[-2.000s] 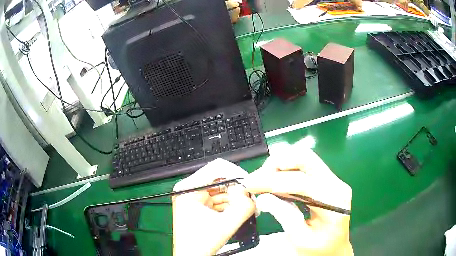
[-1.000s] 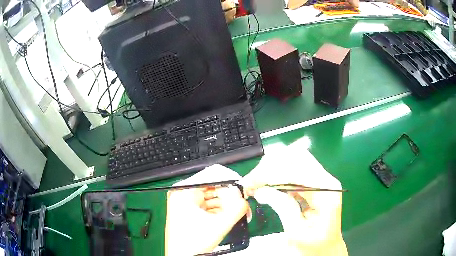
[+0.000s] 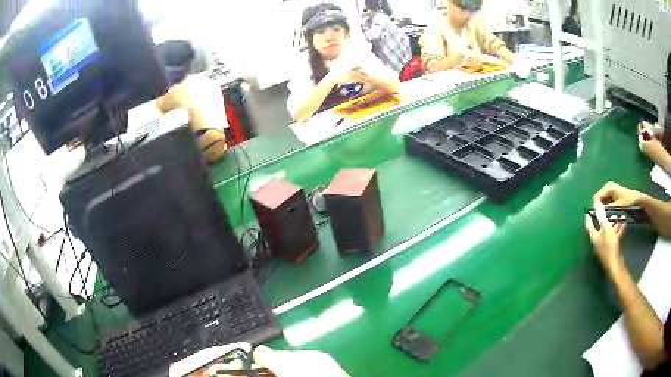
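Note:
My left hand (image 3: 193, 361) is at the bottom edge, overexposed and mostly cut off, around a piece of a black phone middle frame (image 3: 218, 360). My right hand (image 3: 298, 362) is beside it, also cut off, its fingertips close to the frame. A thin dark tool (image 3: 244, 372) shows low at the right fingertips; its tip and the contact are too blurred to tell. Another phone middle frame (image 3: 437, 321) lies loose on the green bench, right of my hands.
A keyboard (image 3: 187, 324), computer case (image 3: 151, 221) and monitor (image 3: 81, 66) stand left. Two speakers (image 3: 354, 211) are ahead, with a black compartment tray (image 3: 496, 143) beyond. Another person's hands (image 3: 614, 213) hold a dark part at right. People sit across the bench.
The view has swung up and right. My hands and the held frame have dropped to the bottom edge; people, the monitor and the neighbour's hands now show.

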